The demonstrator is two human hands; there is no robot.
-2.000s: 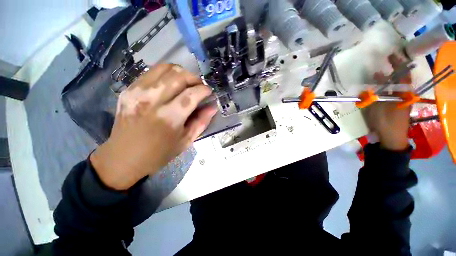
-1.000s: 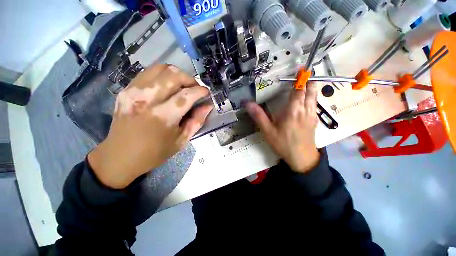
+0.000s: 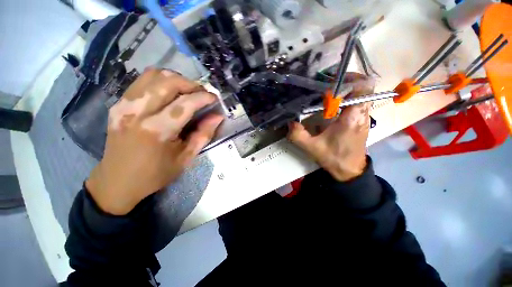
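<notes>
The overlock machine's needle and presser foot area (image 3: 224, 78) is at upper centre, blurred. Below and right of it, the dark looper area (image 3: 275, 101) is exposed. My left hand (image 3: 151, 129) lies over the cloth plate, thumb and fingertips close together just left of the needles. Any thread between them is too fine to see. My right hand (image 3: 339, 137) is at the right side of the looper area, gripping the looper cover, which is mostly hidden. Its thumb is at the front and its fingers are behind the tape guide rod (image 3: 365, 98).
Grey fabric (image 3: 56, 151) lies left of the machine, with a metal attachment guide (image 3: 120, 81) on it. Orange clips (image 3: 407, 89) and upright grey rods stand at right beside a large orange disc (image 3: 494, 67). A red stool (image 3: 460, 132) is below right.
My right hand has come from the far right to the machine's front. The looper area now shows dark and open. My left hand stays by the needles. The view has shifted.
</notes>
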